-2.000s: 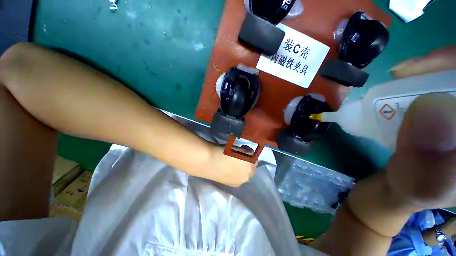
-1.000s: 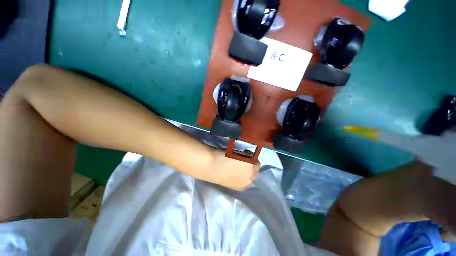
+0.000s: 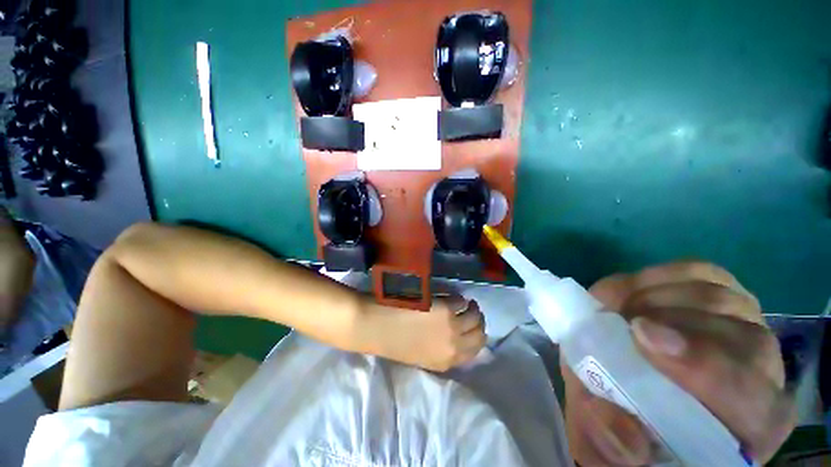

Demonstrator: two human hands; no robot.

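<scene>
A reddish-brown fixture [image 3: 401,205] lies on the green bench with four glossy black housings on it, each beside a matt black block. A white label [image 3: 399,134] sits at its centre. My right hand [image 3: 692,347] grips a white glue bottle [image 3: 612,360]; its yellow tip is at the right edge of the lower right housing [image 3: 459,214]. Whether it touches cannot be told. My left hand [image 3: 456,336] rests just below the fixture's loop handle [image 3: 402,286], fingers curled; whether it holds anything cannot be told.
Many black housings [image 3: 50,109] lie piled on a dark mat [image 3: 109,55] at the far left. A narrow white strip [image 3: 207,100] lies on the bench between mat and fixture. Another person's arm [image 3: 16,274] shows at the left edge. Cardboard [image 3: 223,378] is below the bench.
The view has turned and shifted, so the fixture appears straighter and further left. The bottle was at the lower right housing, moved away to the right, and its tip is now back beside that housing.
</scene>
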